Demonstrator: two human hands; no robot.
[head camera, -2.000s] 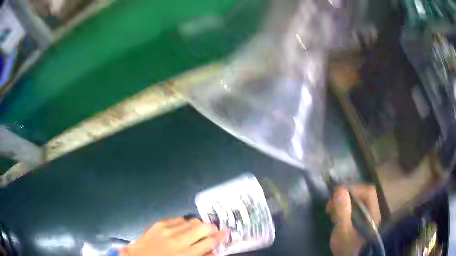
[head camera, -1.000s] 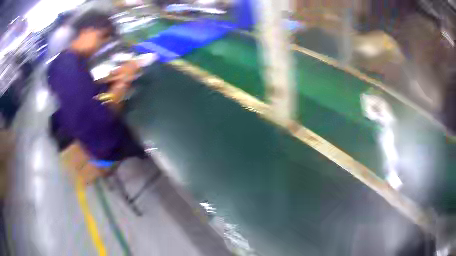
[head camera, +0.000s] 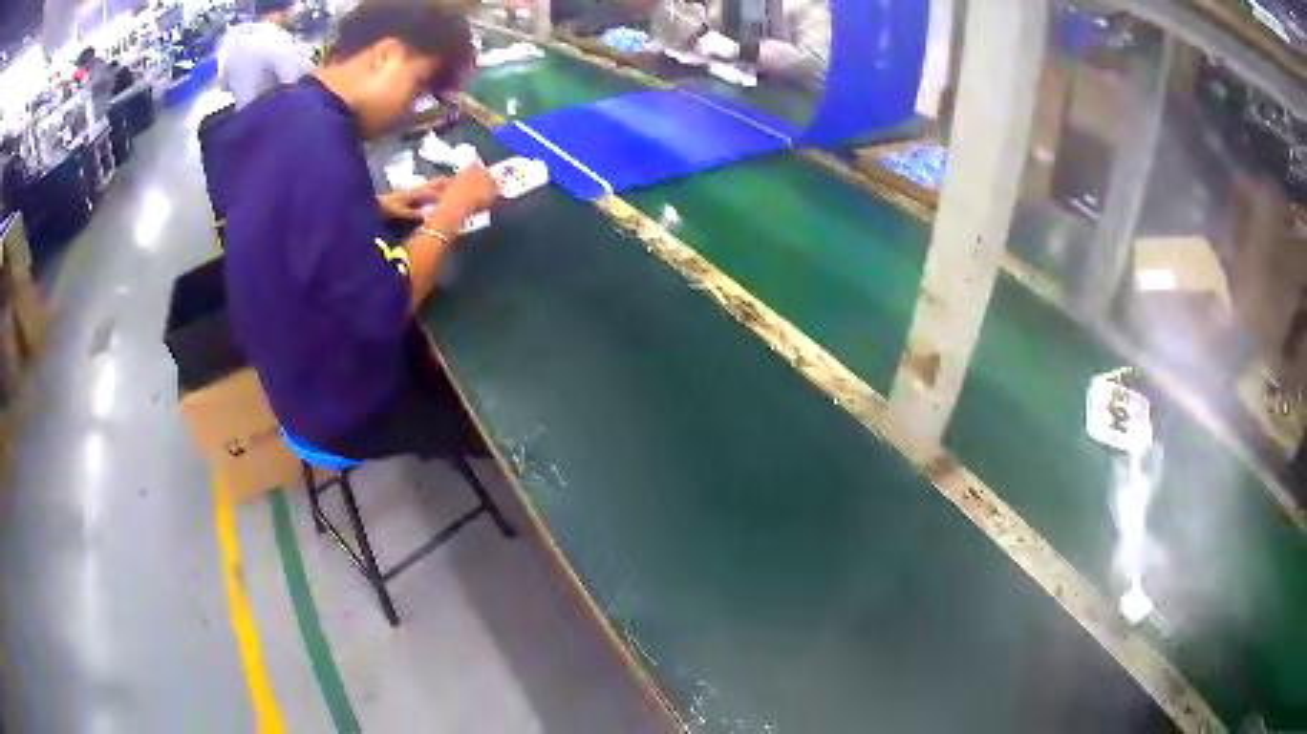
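Observation:
Neither of my hands is in the picture. Nearest in front of me is the dark green bench top (head camera: 745, 473), edged on the right by a worn pale rail (head camera: 989, 516). On the brighter green conveyor belt (head camera: 1025, 430) lies a white socket housing (head camera: 1118, 410) with parts showing inside. A white bundle (head camera: 1132, 516), its wrapping hard to make out, runs from the housing towards the rail.
Another person (head camera: 308, 273) sits on a blue-topped stool (head camera: 318, 453) at the left, hands on a white housing (head camera: 519, 177). A blue sheet (head camera: 659, 139) spans the belt. A pale post (head camera: 975, 215) stands at the rail. A cardboard box (head camera: 237, 430) is on the floor.
The view has swung left along the line and is sharper. Both my hands, the white housing near them and the clear hood have gone out of view. The seated person has come in.

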